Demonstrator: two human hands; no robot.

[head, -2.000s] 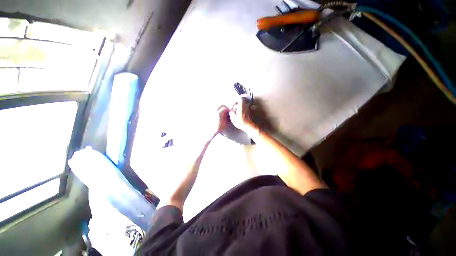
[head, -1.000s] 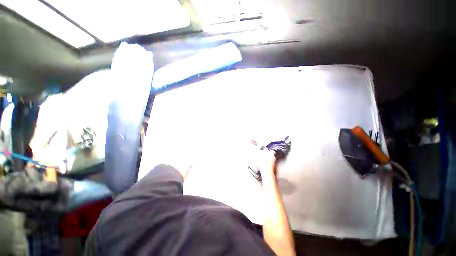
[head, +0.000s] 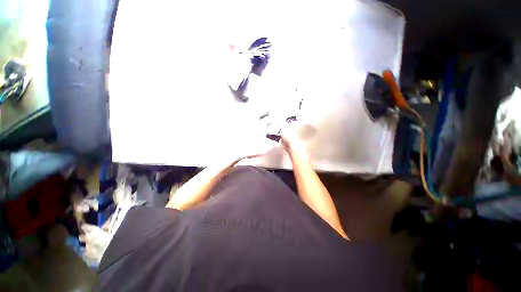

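Observation:
A small garment piece with dark parts [head: 274, 137] lies at the near part of the white pressing table, at my right hand [head: 287, 140]. My right hand is partly washed out by glare, so its grip cannot be told. My left hand [head: 257, 156] is near the table's near edge, left of the right hand, almost lost in glare. Unpressed dark-and-pale pieces [head: 260, 57] lie crumpled farther up the table. The steam iron [head: 378, 97], with its orange handle, is parked at the table's right end.
The white table cover [head: 354, 137] glares strongly. The hose and cable [head: 423, 154] run down from the iron on the right. A blue padded arm [head: 80, 74] stands left of the table. Red and pale bundles [head: 35, 205] lie at lower left.
The view has swung, so the table now lies square in front. My right hand has moved from the pieces towards the near edge. My left forearm has come into view over the near edge.

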